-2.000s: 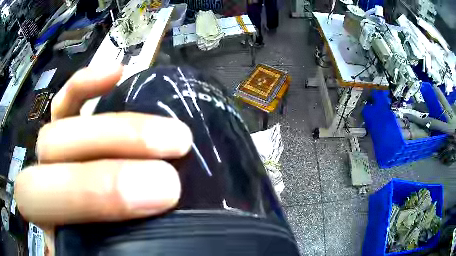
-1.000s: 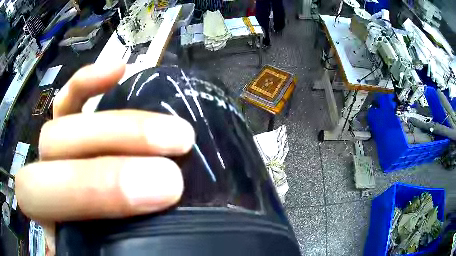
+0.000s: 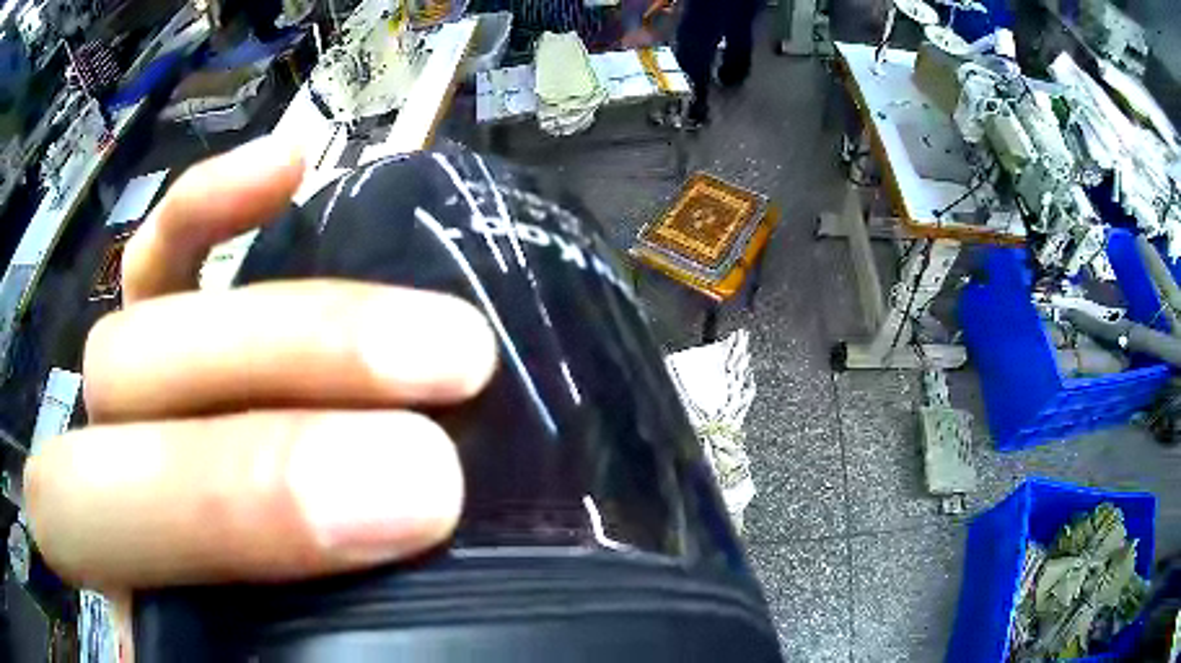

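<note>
A glossy black flask (image 3: pixel 583 427) with pale lettering fills the lower left and middle, very close to the camera. Its rounded end points up and away, and its lower part is cut off by the bottom edge. My left hand (image 3: pixel 272 376) is wrapped over the flask from the left. Three bent fingers show, with their tips on the black surface. The thumb and palm are hidden. My right hand is not in view.
A low stool with a patterned top (image 3: pixel 706 227) stands ahead. A pale cloth bundle (image 3: pixel 715 408) lies on the speckled floor. Blue crates (image 3: pixel 991 583) and a white machine table (image 3: pixel 894 130) are at right. A person's legs (image 3: pixel 715 52) show beyond.
The background has shifted slightly right and down in the picture. My left hand keeps its grip on the flask, which has barely moved in view.
</note>
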